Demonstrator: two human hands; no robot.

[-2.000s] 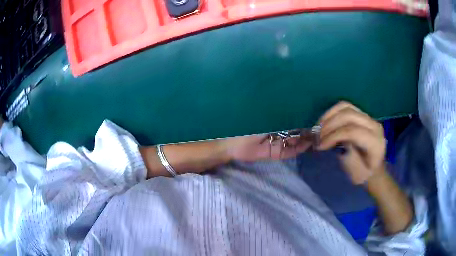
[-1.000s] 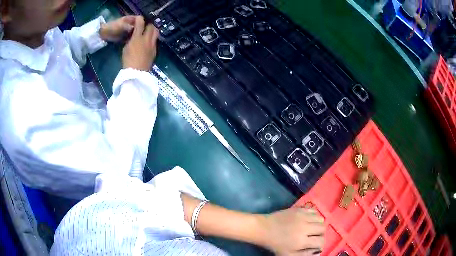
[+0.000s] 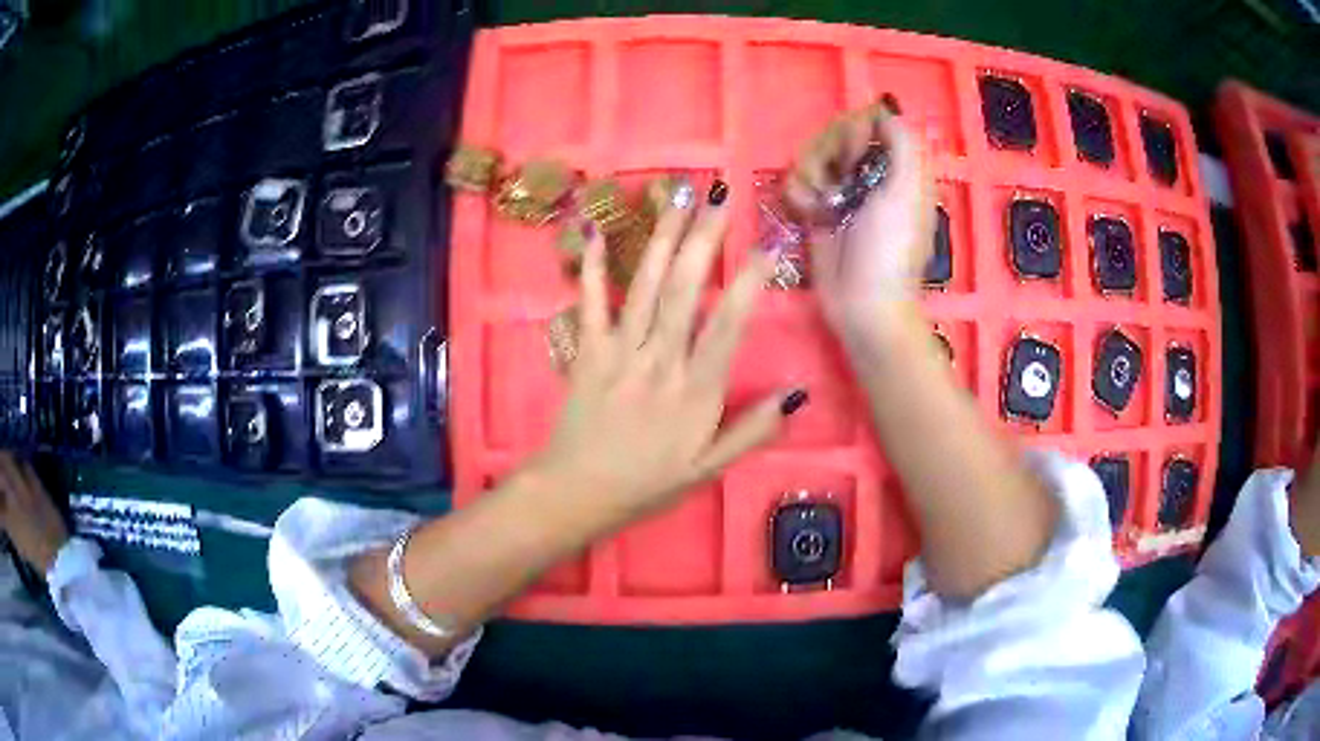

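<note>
The red tray [image 3: 854, 348] lies in front of me. My left hand [image 3: 652, 340] is slightly blurred, palm down with fingers spread, over the tray's left part; its fingertips reach gold strap pieces [image 3: 536, 190] and it grips nothing visible. My right hand [image 3: 857, 217] is curled above the upper middle, with small shiny silver pins [image 3: 869, 171] at its palm and fingers. More thin silver pins [image 3: 783, 258] lie in the pocket beside it. A black watch body [image 3: 806, 542] sits alone in a front pocket, sensor circle up. Several others [image 3: 1035, 236] fill the right columns.
A glossy black tray [image 3: 145, 311] with silver-outlined watch housings [image 3: 350, 413] adjoins on the left. White strips [image 3: 138, 524] lie before it on the green bench. Another red tray [image 3: 1242, 261] is at the far right. Other people's hands [image 3: 26, 507] and sleeves show at both sides.
The view has swung from the left neighbour to the red tray. My left hand has moved from the tray's near edge to the gold straps, fingers spread. My right hand has come back into view.
</note>
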